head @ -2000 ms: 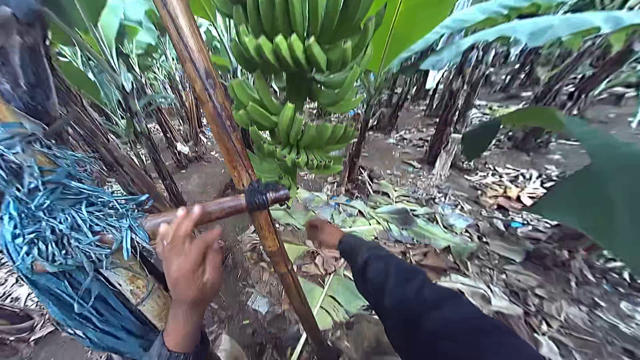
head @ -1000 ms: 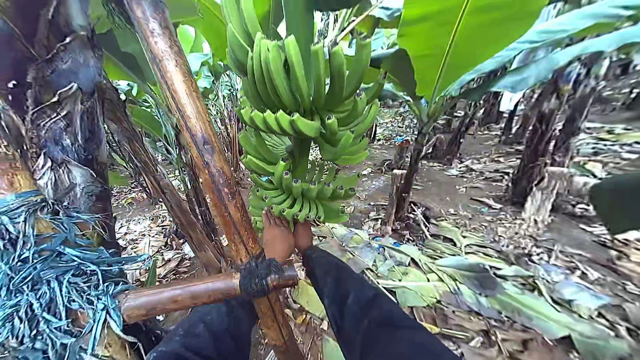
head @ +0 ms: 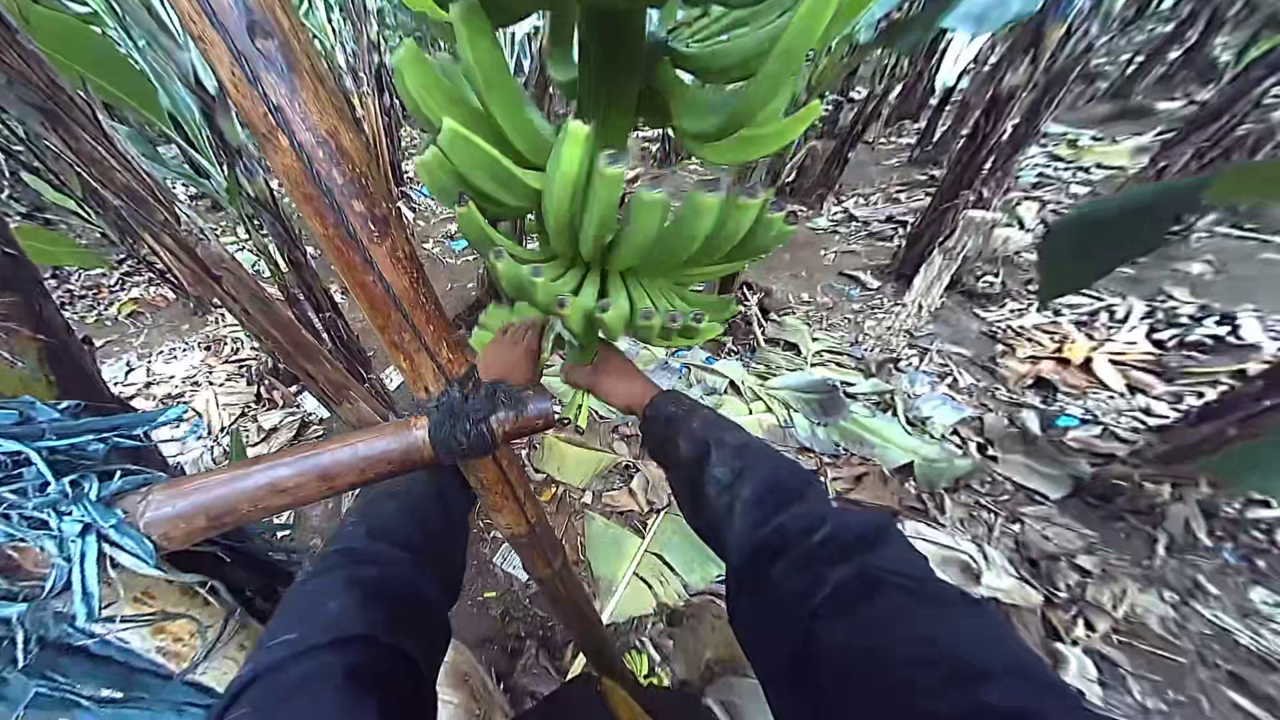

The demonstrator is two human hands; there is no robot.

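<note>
A large bunch of green bananas point(head: 640, 230) hangs from its thick stalk at the upper middle. Beneath its lowest fruit, my left hand point(head: 512, 352) is closed on the lower bananas at the left side of the bunch's end. My right hand point(head: 612, 378) grips the lower end of the bunch from the right, its fingers partly hidden by fruit. Small loose green pieces show just under the hands. Both arms are in dark sleeves, and the left one passes behind a bamboo crosspiece point(head: 290, 482).
A slanted bamboo pole point(head: 350, 200) is lashed to the crosspiece with black binding point(head: 465, 418). Shredded blue plastic point(head: 80, 500) wraps a trunk at left. Banana trunks point(head: 985, 150) stand around, and cut leaves point(head: 640, 560) and dry litter cover the ground. A green leaf point(head: 1120, 235) juts in at right.
Two seconds ago my hands were apart, the left open beside the crosspiece; both have since come to the bottom of the bunch. The view has tilted down and closer since one second ago.
</note>
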